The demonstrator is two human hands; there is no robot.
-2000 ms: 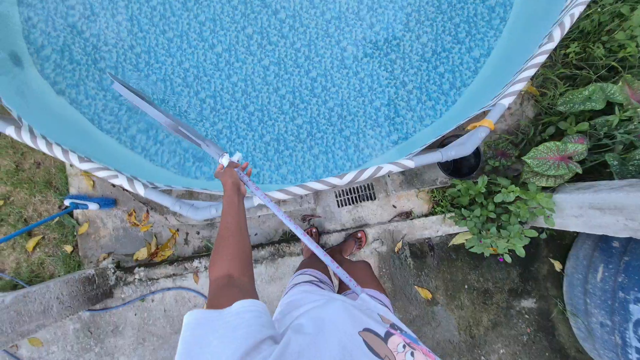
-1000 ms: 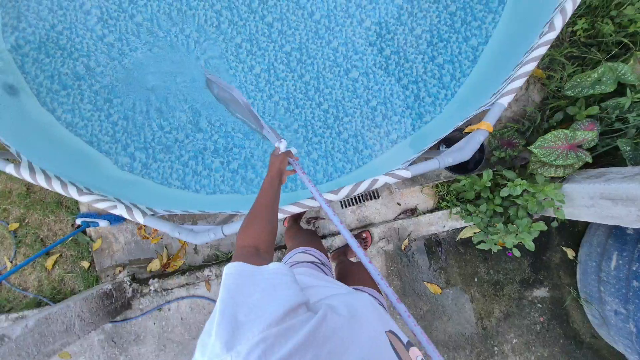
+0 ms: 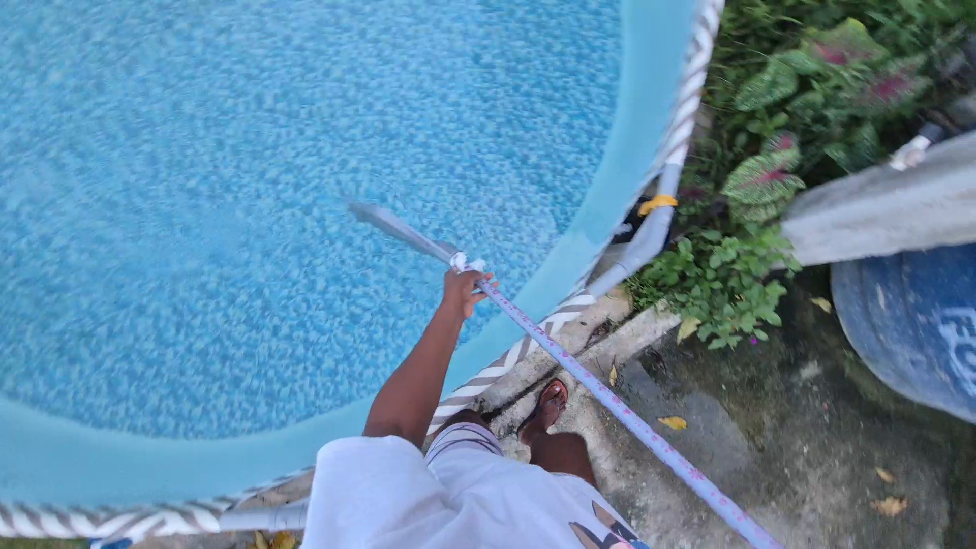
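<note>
My left hand reaches over the above-ground pool and grips a long pale purple pole with a pink pattern, close to its far end. White material is tied around the pole just beyond my fingers. A flat, greyish, blurred piece, perhaps a net, extends from that end over the blue patterned pool, its tip at or near the water. The pole slants down to the lower right and leaves the view. My right hand is not in view.
A grey pipe frame with a yellow tie borders the pool. Leafy plants, a concrete ledge and a blue barrel stand at the right. My sandalled foot is on concrete beside the pool's edge, with fallen leaves around.
The view has swung and shifted toward the pool's right side. My left hand still holds the pole, which now slants more to the right.
</note>
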